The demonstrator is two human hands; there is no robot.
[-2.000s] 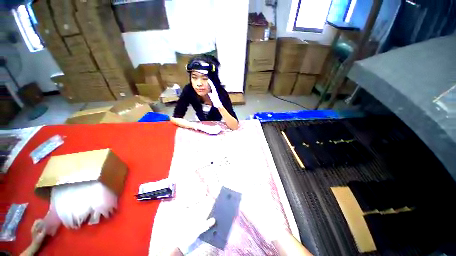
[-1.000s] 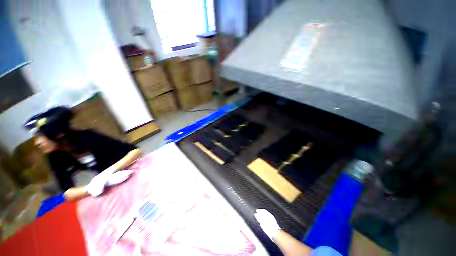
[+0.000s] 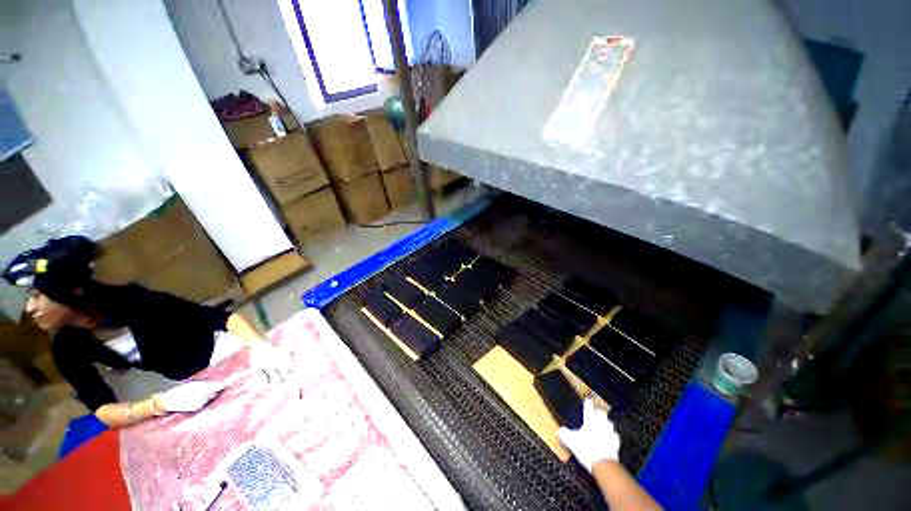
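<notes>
My right hand, in a white glove, reaches over the mesh conveyor belt. Its fingers are closed on the near end of a black case, which sits at an angle at the front of the nearer group. More black cases lie in rows on a cardboard sheet with a bare tan strip. A second group of black cases lies on cardboard further left on the belt. My left hand is not in view.
A person leans on the pink-and-white table covering at left. A grid-patterned label sheet lies there. A grey hood overhangs the belt. A round container stands on the blue-wrapped edge.
The view has turned right from the table to the belt. My right hand has moved from the belt's near side onto a black case. The flat dark piece held earlier is out of view.
</notes>
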